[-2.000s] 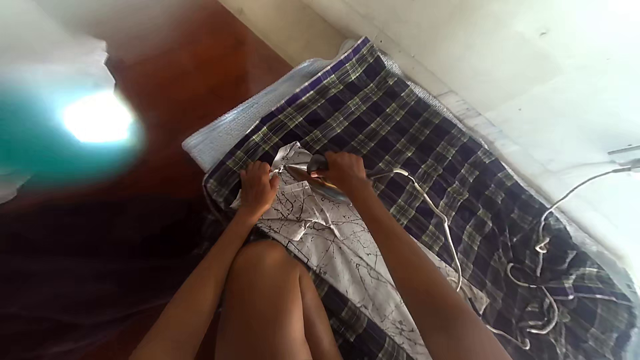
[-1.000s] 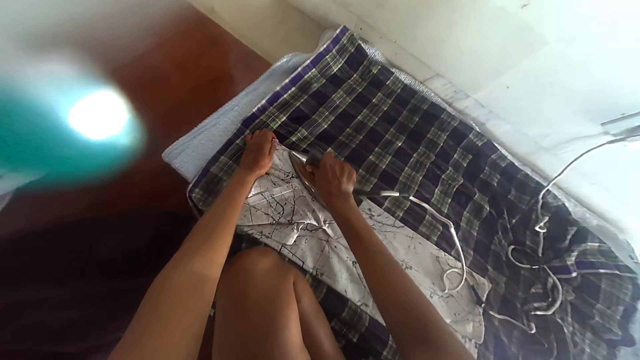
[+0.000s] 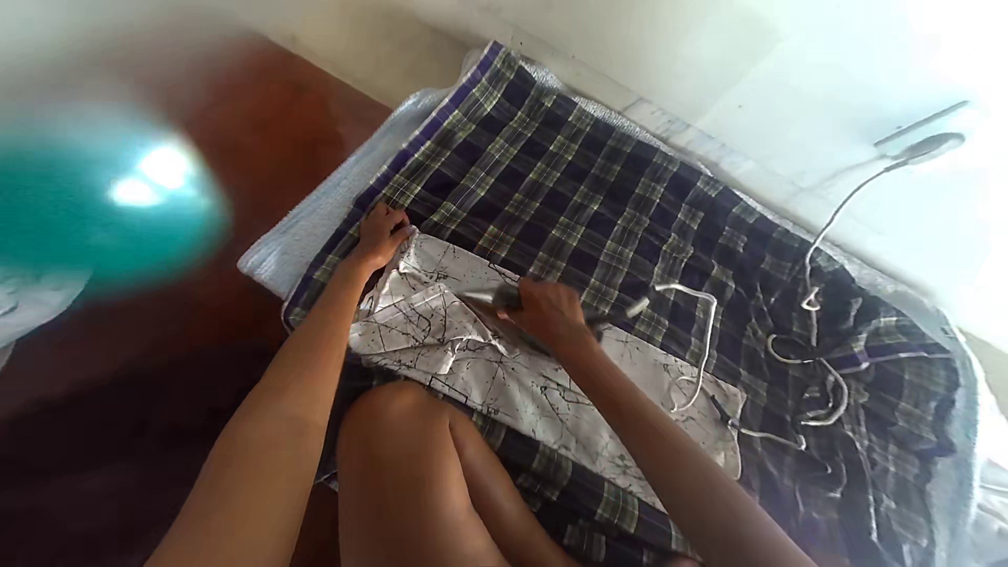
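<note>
A white garment with dark branching lines (image 3: 504, 394) lies folded over a dark plaid cloth (image 3: 598, 189). My left hand (image 3: 383, 235) grips the garment's upper left corner. My right hand (image 3: 551, 311) is closed around the handle of a clothes iron (image 3: 492, 296), whose soleplate rests on the garment near its middle; my fingers and forearm hide part of it. From the iron's rear a white cord (image 3: 711, 331) loops over the cloth to the right. Loose folds of the garment lie just left of the iron.
A pale blue towel-like layer (image 3: 315, 213) shows under the plaid cloth. The cord rises to the white wall (image 3: 772, 87) at right. A blurred teal object (image 3: 102, 205) is at far left, above a reddish-brown floor (image 3: 260, 118). My bare knee (image 3: 402, 417) touches the near edge.
The iron, in my right hand, has moved right along the garment, away from my left hand. My left hand remains at the garment's upper left end.
</note>
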